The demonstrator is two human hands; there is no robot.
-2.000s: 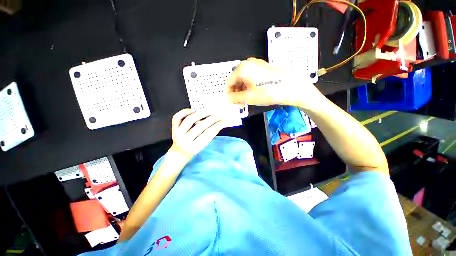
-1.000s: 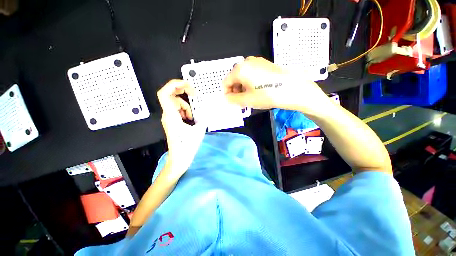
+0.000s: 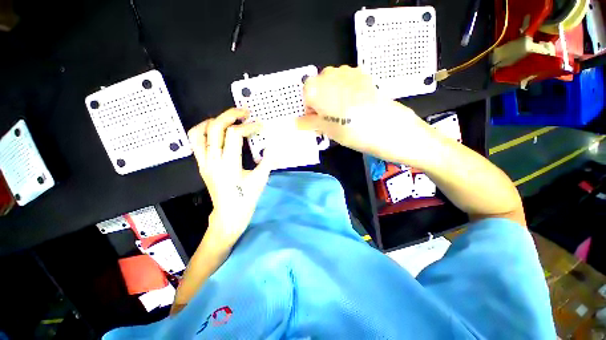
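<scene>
A white rounded-square box (image 3: 278,99) lies underside up in front of me, with vent holes and dark corner feet. A plain white label or paper (image 3: 292,147) lies over its near part. My left hand (image 3: 226,143) is at the box's left edge, thumb and fingers around the label's left side. My right hand (image 3: 342,103) is curled over the box's right side, its fingertips at the label's upper edge. The label's exact hold is washed out by glare.
Other white boxes lie left (image 3: 138,123), far left (image 3: 25,163) and right (image 3: 397,52). The right one has a yellow-orange cable (image 3: 475,61). A red tape dispenser (image 3: 531,56) stands far right. Black cords (image 3: 237,30) lie behind. Compartments below hold boxes and red pieces (image 3: 141,274).
My left hand has opened from flat over the label's near edge to fingers spread at the box's left side. My right hand stays over the box. The view has shifted slightly.
</scene>
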